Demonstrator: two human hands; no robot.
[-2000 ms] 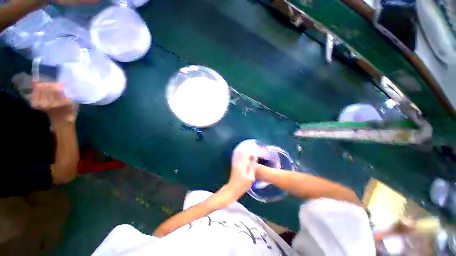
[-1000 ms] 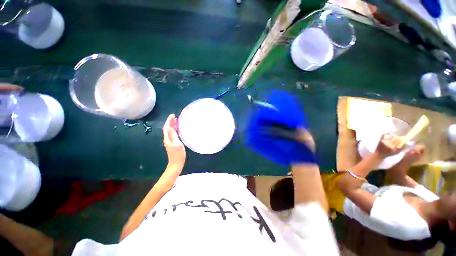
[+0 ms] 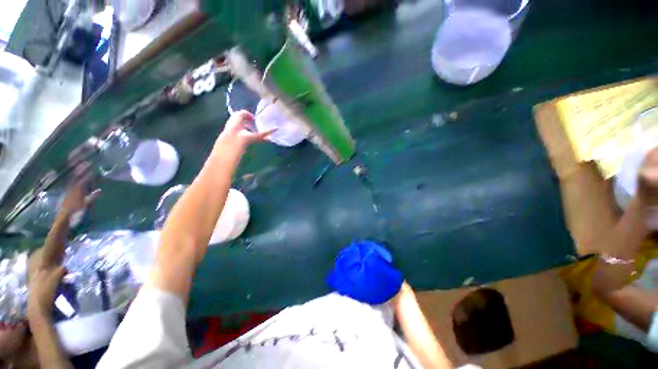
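Observation:
My left hand (image 3: 249, 131) is stretched forward to a clear tank with a white base (image 3: 280, 124), partly hidden behind the green upright. The fingers are spread at the tank's near side; blur hides whether they grip it. A crumpled bright blue cloth (image 3: 366, 272) is close to my body at the belt's near edge. My right hand is mostly hidden under this cloth and holds it. A clear tub with a cream-white inside (image 3: 231, 216) stands beside my left forearm, partly covered by it.
The green upright (image 3: 314, 101) juts over the dark-green belt. Other tanks lie at far left (image 3: 154, 162) and far right (image 3: 470, 47). A neighbour's arms and several clear containers are at left. At right, another person's hands work over yellow sheets (image 3: 606, 122) on cardboard. A carton with a dark hole (image 3: 534, 317) is below.
The view has turned. The tank that was directly before me is gone from that spot. My left hand has moved forward, and the blue cloth has come back close to my body.

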